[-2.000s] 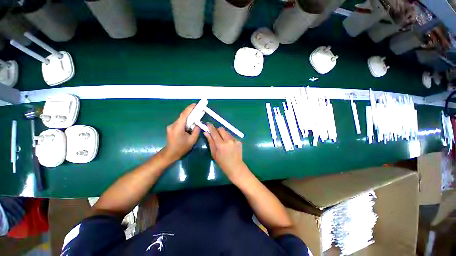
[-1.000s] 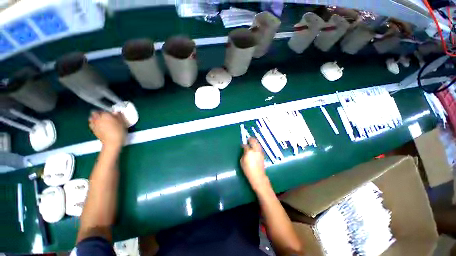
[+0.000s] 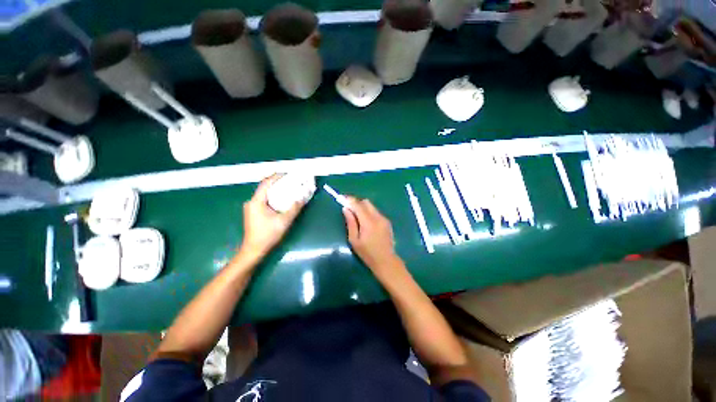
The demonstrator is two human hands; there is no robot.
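My left hand (image 3: 263, 221) holds a white rounded housing (image 3: 290, 192) over the bench, just in front of the white rail. My right hand (image 3: 370, 230) pinches a short-looking white antenna (image 3: 336, 195), its far end pointing up and left, close to the housing's right side. No antenna is seen fitted in the held housing. Loose antennas (image 3: 420, 218) lie right of my right hand, beside a dense antenna pile (image 3: 491, 188).
Three housings (image 3: 141, 255) sit at left beside a dark-handled tool (image 3: 82, 275). Beyond the white rail (image 3: 235, 173), the green belt carries housings, a housing with two antennas (image 3: 193, 139) and tall cups (image 3: 292, 55). A second antenna pile (image 3: 632, 177) and a carton (image 3: 502, 310) are at right.
My left hand has let go of the housing with two antennas on the belt and now holds another housing at the bench centre. My right hand has lifted an antenna and moved left.
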